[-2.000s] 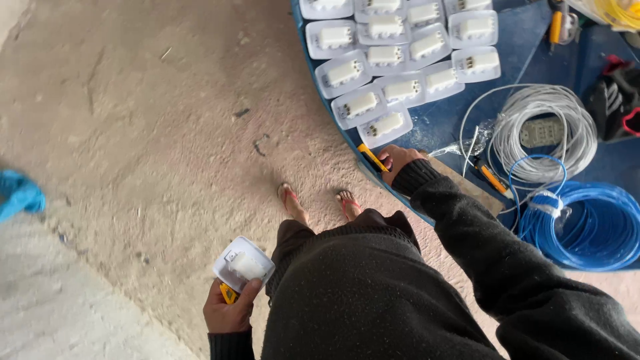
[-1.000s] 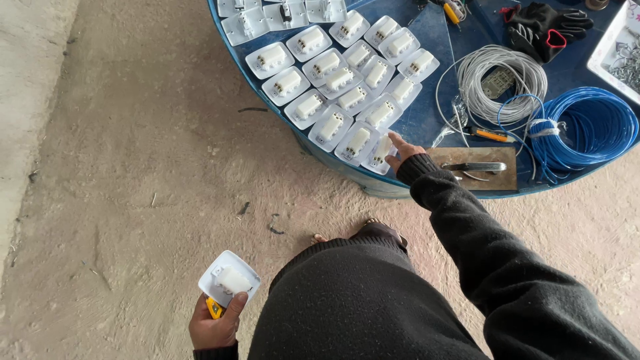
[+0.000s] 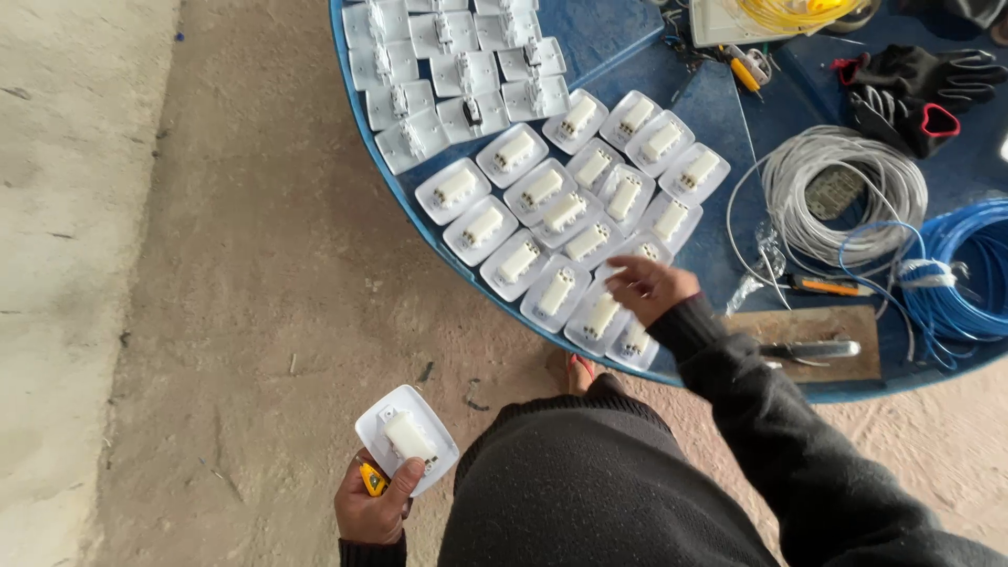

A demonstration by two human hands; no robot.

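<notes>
My left hand [image 3: 376, 498] grips a white plastic wall plate [image 3: 408, 441] with a socket or switch module on its back, the thumb over the rim. A yellow-handled tool [image 3: 373, 479], mostly hidden, is in the same hand beneath the plate. My right hand [image 3: 652, 288], slightly blurred, is above the lower right end of a group of similar wall plates [image 3: 556, 291] lying back side up on the blue table. Its fingers are spread and hold nothing that I can see; whether they touch a plate cannot be told.
More white plates [image 3: 471, 114] lie in rows on the blue table [image 3: 504, 311]. To the right are a grey cable coil [image 3: 787, 169], a blue cable coil [image 3: 937, 236], an orange-and-black tool [image 3: 835, 286], a wooden float [image 3: 819, 324] and black gloves [image 3: 890, 87].
The yellow tool seen in my right hand two seconds ago no longer shows there. My right hand has moved onto the plates. My left hand still holds its plate. The view has shifted.
</notes>
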